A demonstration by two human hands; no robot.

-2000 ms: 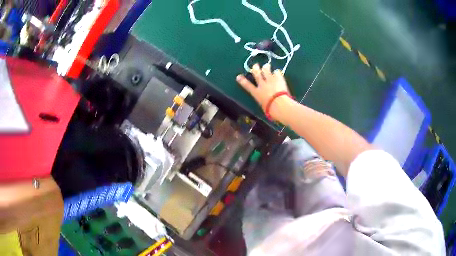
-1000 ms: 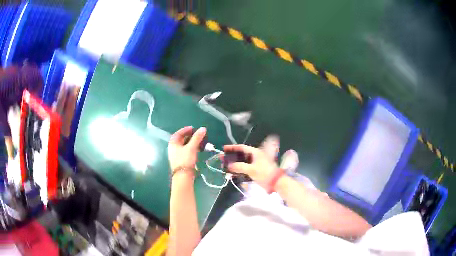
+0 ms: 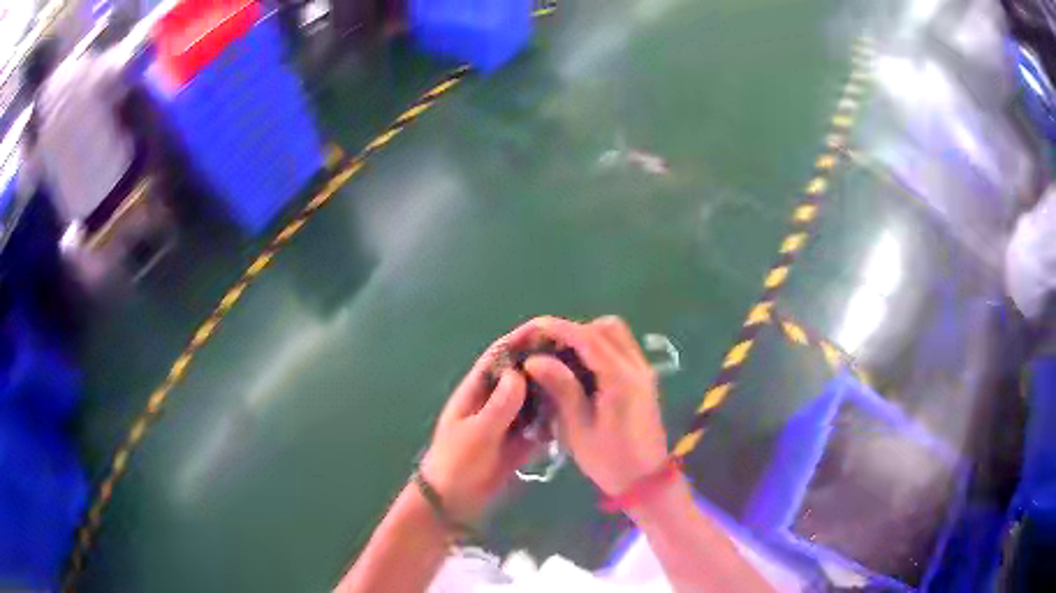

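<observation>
A small dark block, likely a power adapter (image 3: 536,368), is held between both hands in front of my body. My left hand (image 3: 477,429) grips it from the left, thumb on top. My right hand (image 3: 608,405) grips it from the right, thumb on top. The fingers cover most of it. A thin white cable (image 3: 540,466) hangs below the hands, and a white loop shows right of my right hand. The image is blurred, so details of the block cannot be told.
Green floor with yellow-black lines (image 3: 741,348) lies beyond my hands. A blue bin (image 3: 811,463) is at the lower right. Stacked blue bins (image 3: 237,139) with a red tray (image 3: 206,37) on top stand upper left. Another blue bin (image 3: 473,29) is at the top.
The view has swung from the machine and green bench to the floor. The hands, apart one second ago, are now together around the dark block, with the white cable hanging from them.
</observation>
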